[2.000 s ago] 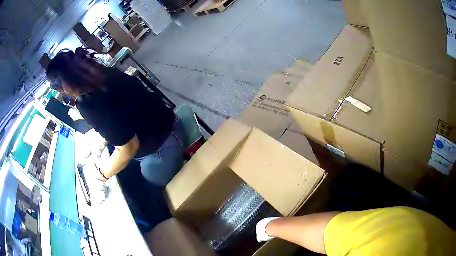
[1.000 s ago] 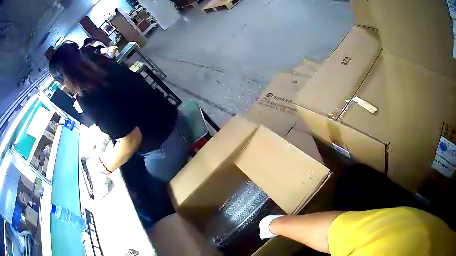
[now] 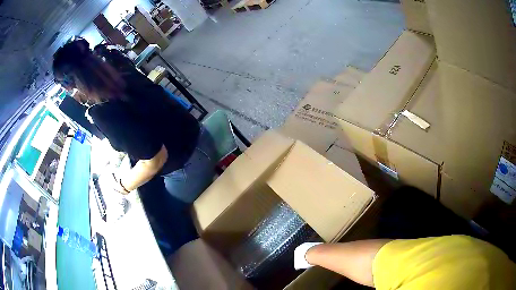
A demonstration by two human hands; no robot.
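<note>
An open brown carton (image 3: 243, 195) stands beside the bench with its flaps up. Dark, shiny bubble-wrapped parts (image 3: 271, 241) lie inside it. My right hand (image 3: 306, 256), in a white glove, reaches into the carton at its near right side. The fingers are hidden or too dark to see, so its grip cannot be told. My left hand is not in view.
A person in black (image 3: 147, 113) sits at the white bench (image 3: 133, 246), beside a green belt (image 3: 73, 209). Long black housings (image 3: 104, 263) lie on the bench. Large brown cartons (image 3: 390, 96) stand at right, and printed flat board (image 3: 311, 110) lies behind the open carton.
The view has shifted slightly. A grey comb-like edge shows more at the bottom of the bench. My right hand stays at the carton.
</note>
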